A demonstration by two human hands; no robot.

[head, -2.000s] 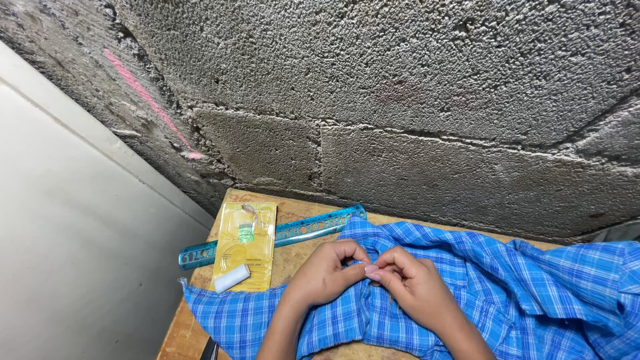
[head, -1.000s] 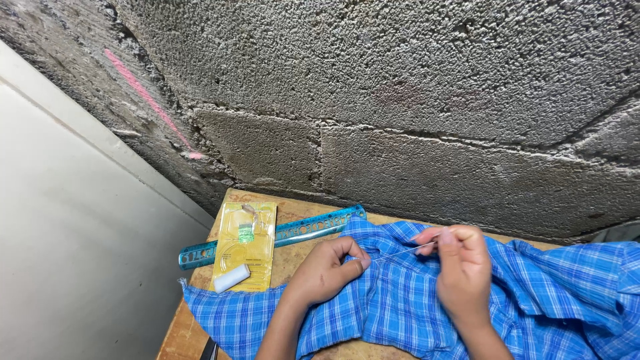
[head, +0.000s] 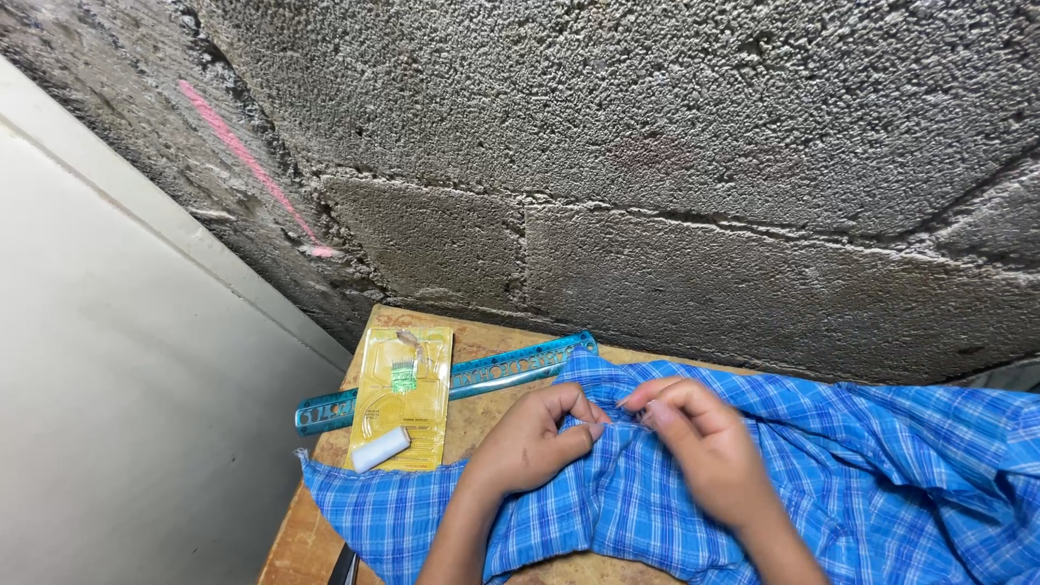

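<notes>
Blue plaid cloth (head: 642,504) lies bunched over a wooden tabletop. My left hand (head: 540,439) pinches a fold of it between thumb and forefinger. Close by on the right, my right hand (head: 703,439) has its thumb and forefinger together at the same fold; the fingers are slightly blurred, and whether a needle is between them is too small to tell. Left of the hands, a white spool of thread (head: 381,449) rests on a yellow needle packet (head: 422,414) with several needles on a green patch. Under the packet runs a blue plastic stencil ruler (head: 504,370).
A rough concrete block wall (head: 691,276) rises behind the wooden tabletop (head: 280,561). A white panel (head: 146,341) stands at the left. Part of a dark tool, perhaps scissors (head: 344,566), shows at the bottom edge beside the cloth.
One second ago my right hand was farther right and drew a thread taut from the cloth; it has come back beside my left hand. My left hand has stayed on the fold.
</notes>
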